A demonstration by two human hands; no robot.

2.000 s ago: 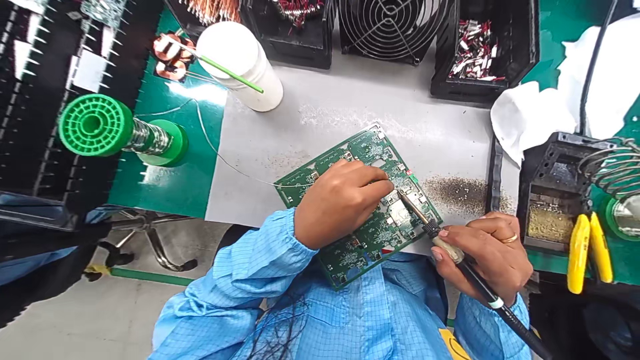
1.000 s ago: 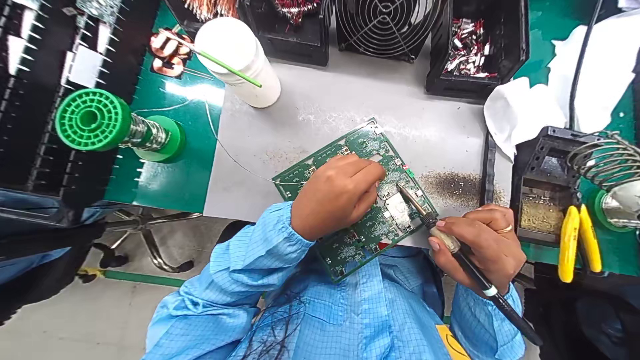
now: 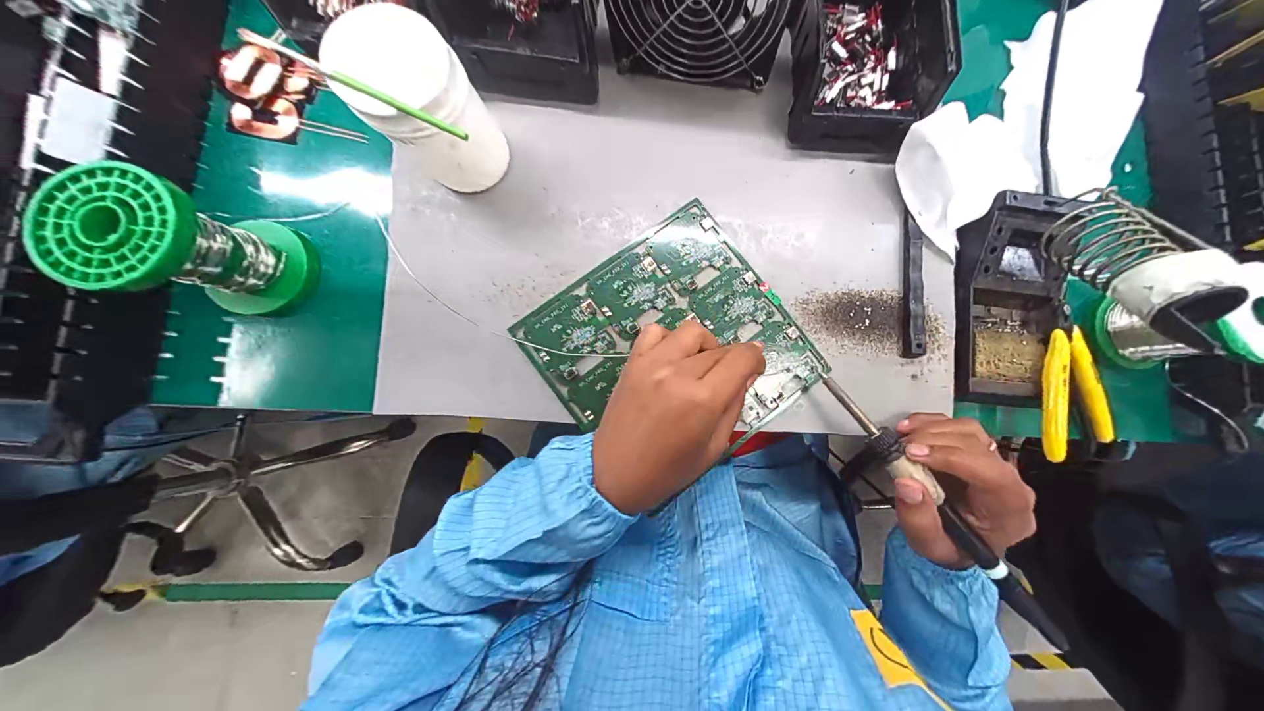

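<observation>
A green printed circuit board [image 3: 632, 286] lies tilted on the grey mat at the table's front edge. Over its lower part is my left hand [image 3: 676, 410], closed on a thin solder wire [image 3: 434, 296] that runs back toward a green spool of solder [image 3: 237, 257] at the left. My right hand [image 3: 963, 484] grips a soldering iron [image 3: 913, 474] by its handle; the iron's tip is at the board's right edge. My left fingertips are hidden in part, so whether they touch the board cannot be told.
A white bottle [image 3: 469, 143] with a green stick on top stands behind the board. Black bins, one with small red and white parts [image 3: 859, 59], flank a fan [image 3: 696, 30]. At right are a soldering iron stand [image 3: 1007, 296], yellow-handled pliers [image 3: 1071, 390], a black bar [image 3: 913, 286] and scattered solder debris [image 3: 859, 311].
The soldering iron's tip has moved from the inner part of the board to its right edge. The board is turned a little, and my right hand has shifted slightly away from it.
</observation>
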